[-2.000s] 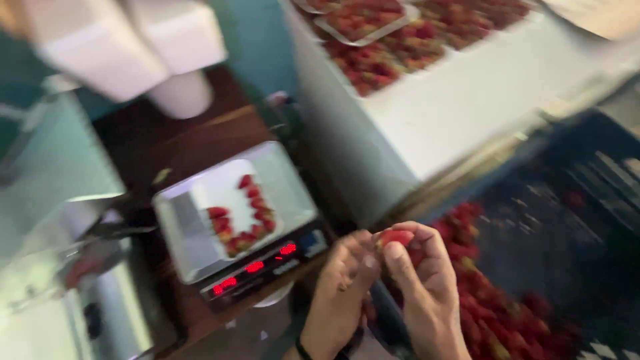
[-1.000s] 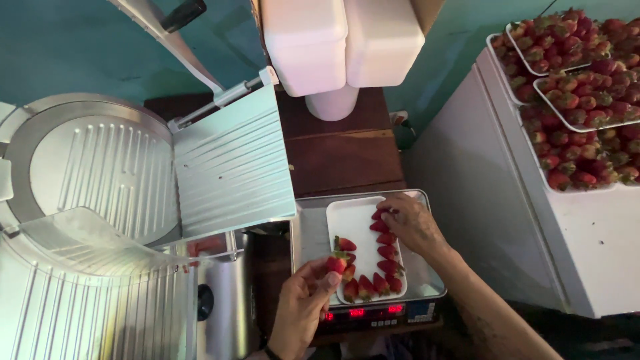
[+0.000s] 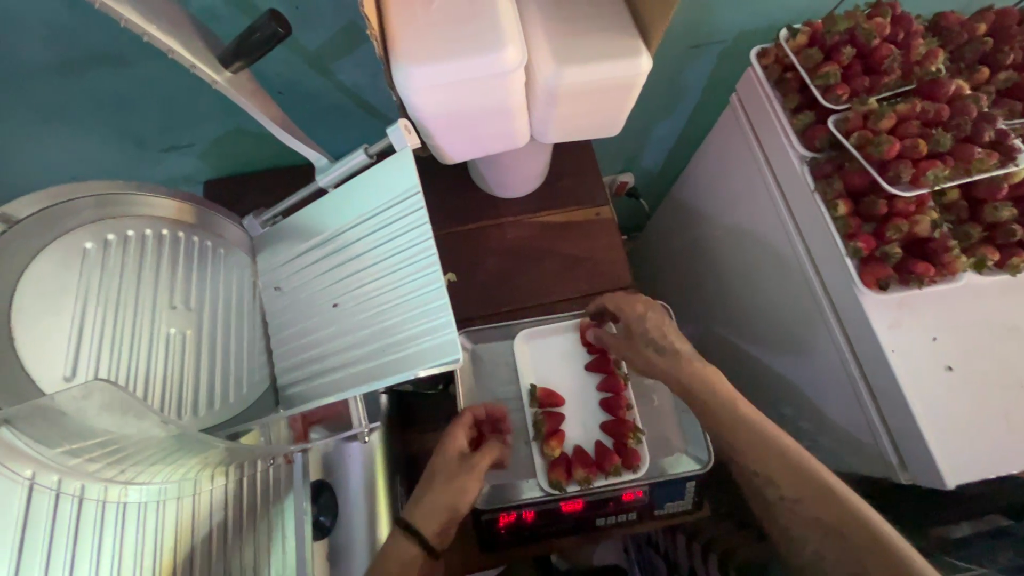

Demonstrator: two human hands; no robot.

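A white foam tray lies on the metal pan of a digital scale. Strawberries line its right side, its near end and the lower part of its left side. My right hand is at the tray's far right corner, its fingers on a strawberry there. To the left of the tray, over the edge of the pan, is my left hand, fingers curled; whether anything is inside them is hidden. Red digits glow on the scale's front.
A metal slicer with a ribbed plate stands at the left. Stacks of white foam trays rise behind the scale on a dark wooden table. At the right, trays heaped with strawberries sit on a white chest.
My left hand has moved left, off the tray, and the strawberry it held one second ago is no longer seen in it. Another strawberry now lies on the tray's left side.
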